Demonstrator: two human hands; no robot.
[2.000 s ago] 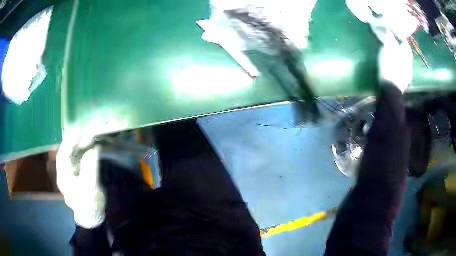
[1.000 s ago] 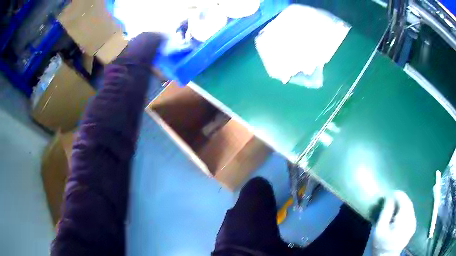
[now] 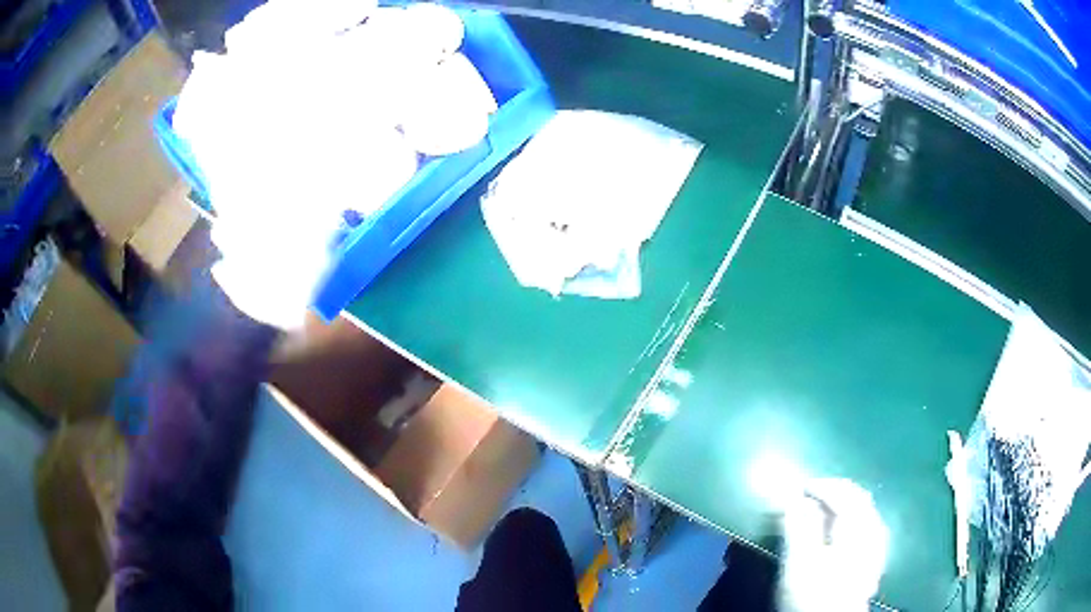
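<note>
The blue parts bin (image 3: 437,197) stands on the left of the green bench, heaped with white round parts (image 3: 449,96) washed out by glare. My left hand (image 3: 269,275), in a white glove, is at the bin's near left edge. It blends into the white parts, so its fingers and any hold are hidden. My right hand (image 3: 834,544), in a white glove, rests at the bench's front edge, bright and blurred; I cannot tell whether it holds anything.
A crinkled whitish plastic sheet (image 3: 586,197) lies beside the bin. Black lead wires (image 3: 1011,508) lie over a pale bag (image 3: 1047,383) at right, near a slim white stick (image 3: 960,502). An open carton (image 3: 479,484) is under the bench; more cartons (image 3: 78,341) stand at left. Metal rails (image 3: 945,90) run behind.
The view has turned from the bench front towards the bin at left. My left hand has gone from the bench edge to the bin. My right hand has left the bag and wires for the bench edge.
</note>
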